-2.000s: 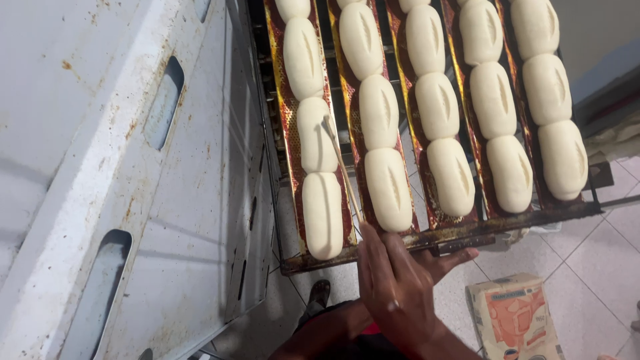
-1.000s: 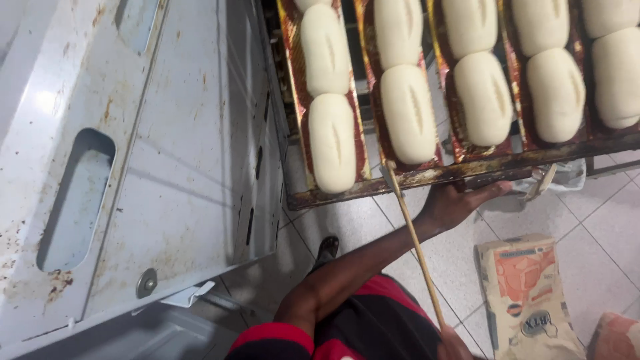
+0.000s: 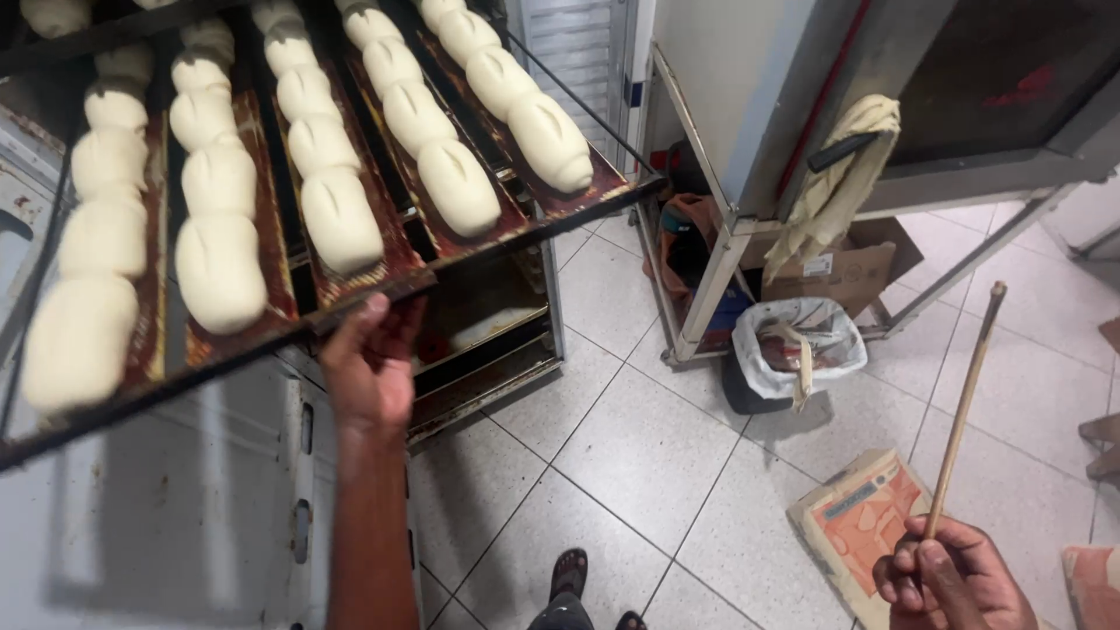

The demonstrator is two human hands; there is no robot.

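A dark metal baking tray (image 3: 542, 229) with several long channels spans the upper left, holding rows of pale dough rolls (image 3: 339, 219), many with a slit along the top. My left hand (image 3: 376, 359) grips the near rim of this tray, thumb on top and fingers partly hidden beneath. At the lower right my right hand (image 3: 954, 569) is closed around a thin wooden stick (image 3: 962, 394), which points up with a darkened tip, well apart from the tray.
A metal rack (image 3: 490, 350) stands below the tray. A bin with a white liner (image 3: 748, 346), a cardboard box (image 3: 831, 271) and a paper sack (image 3: 862, 516) are on the tiled floor. An oven-like cabinet (image 3: 919, 184) with a cloth (image 3: 840, 175) on its handle is at the right.
The stick was over the dough, then at the tray's near edge; now my right hand holds it away to the right. The view has swung to the right.
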